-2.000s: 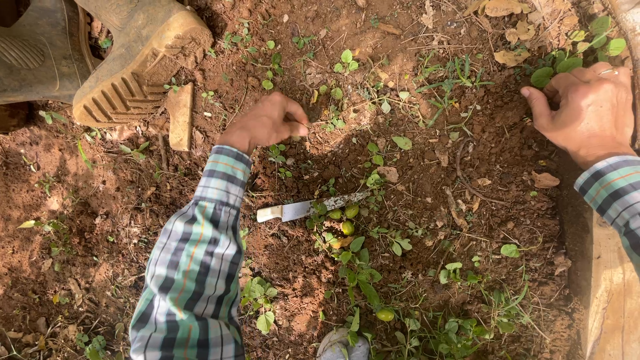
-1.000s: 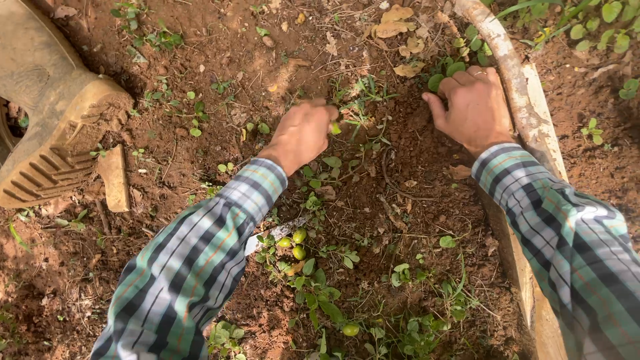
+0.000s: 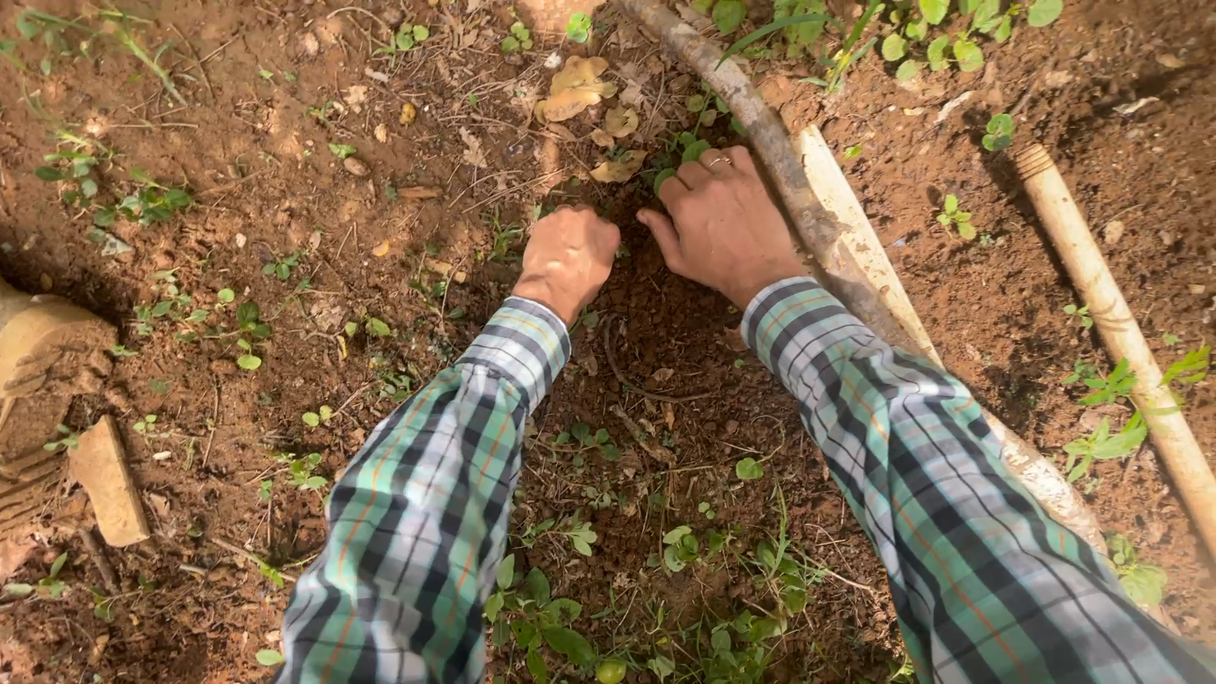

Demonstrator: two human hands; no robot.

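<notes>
Near the top middle, my left hand (image 3: 568,252) is closed low over the red-brown soil; its fingers are curled under, and whether they grip anything is hidden. Just right of it, my right hand (image 3: 724,223), with a ring on one finger, reaches down among small green leaves (image 3: 693,147) beside a curved branch (image 3: 750,104). Its thumb stands apart and its fingertips are out of sight. A patch of dark loose soil (image 3: 646,285) lies between and below the hands. The knife and most of the small green fruits are not visible; one green fruit (image 3: 611,671) shows at the bottom edge.
A pale wooden board (image 3: 860,228) runs along the branch on the right, with a pole (image 3: 1111,304) farther right. A muddy boot (image 3: 47,351) and a wood scrap (image 3: 109,483) are at the left. Dry leaves (image 3: 575,87) lie above the hands, and weeds (image 3: 541,617) grow below.
My left hand has moved up and right from beside the knife, close to my right hand. The view has shifted to the right. My left sleeve now covers where the knife lay.
</notes>
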